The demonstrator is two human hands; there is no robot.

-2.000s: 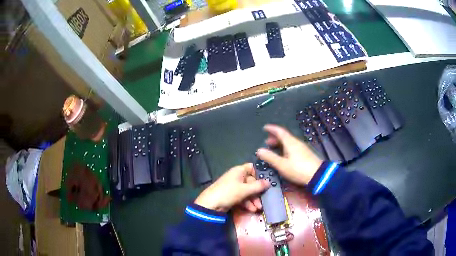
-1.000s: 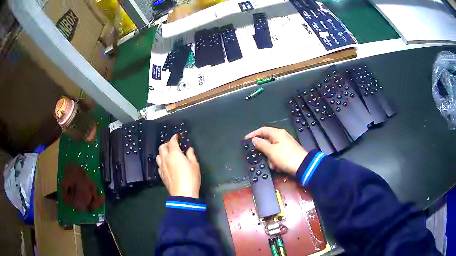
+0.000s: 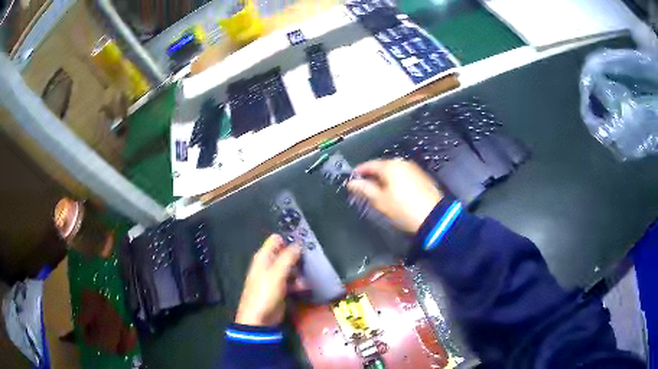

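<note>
My left hand [image 3: 268,279] holds a black remote control [image 3: 316,261], buttons up, at the left edge of the reddish-brown test fixture [image 3: 404,311]. My right hand [image 3: 398,193] holds another remote [image 3: 336,173], blurred, above the mat beside the fanned pile of remotes [image 3: 472,162] at right. The fixture carries no remote; its yellow contact block [image 3: 351,314] shows. A row of remotes [image 3: 169,277] lies at left.
White printed cardboard sheet [image 3: 270,150] with several black bars lies behind the mat. Green batteries [image 3: 317,163] lie by its edge. Crumpled clear bag [image 3: 622,101] is at far right. Pale post [image 3: 79,148], orange-lidded jar [image 3: 70,218] and brown cloth [image 3: 103,323] are at left.
My left hand has brought a remote from the left row to the fixture. My right hand has lifted the other remote off the fixture, uncovering the yellow block. The camera view has shifted.
</note>
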